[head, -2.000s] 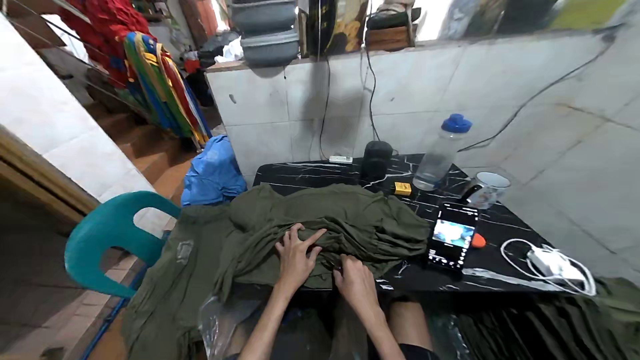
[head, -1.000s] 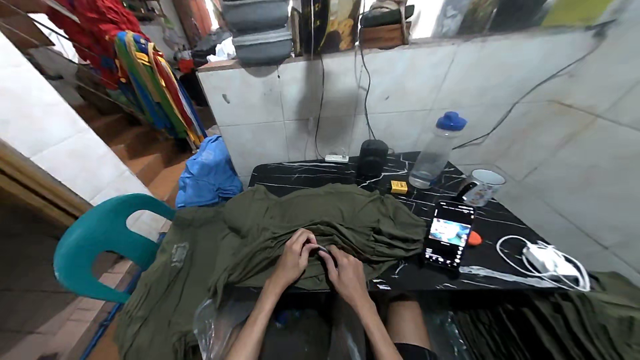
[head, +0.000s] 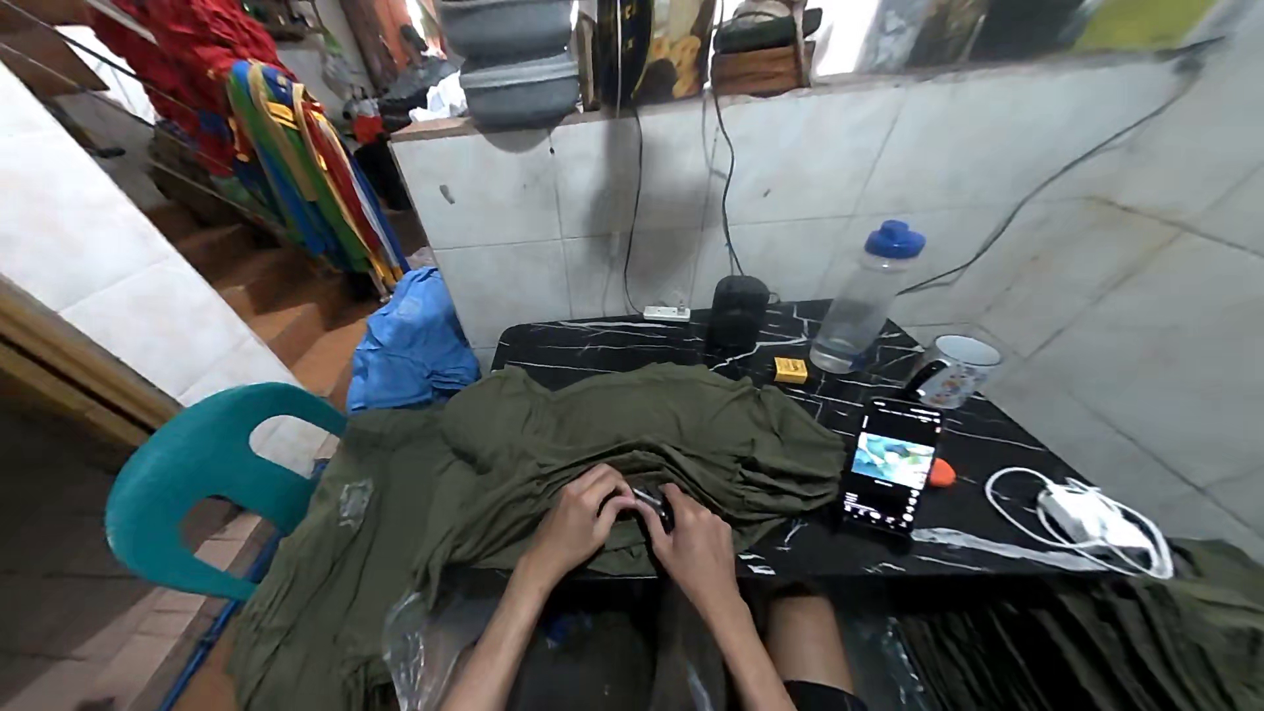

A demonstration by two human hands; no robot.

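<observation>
An olive-green garment (head: 632, 415) lies bunched over the black marble-patterned table (head: 612, 341) and hangs down past its left side. My left hand (head: 583, 518) pinches the cloth near the table's front edge, thumb and fingers together. Close beside it on the right, my right hand (head: 691, 543) is also on the cloth, its thumb nearly touching the left one. Between the fingertips shows a small dark and silvery item (head: 654, 502), too small to name, partly hidden by the fingers.
Right of the garment lie a lit smartphone (head: 892, 464), a clear bottle with a blue lid (head: 859, 306), a mug (head: 956, 370), a small yellow box (head: 791, 370) and a white charger with cable (head: 1091, 518). A green plastic chair (head: 168, 494) stands at left; folded dark cloth (head: 1066, 642) lies lower right.
My left hand, spread on the cloth two seconds ago, has closed in beside my right hand. The small dark and silvery item now shows between the fingertips.
</observation>
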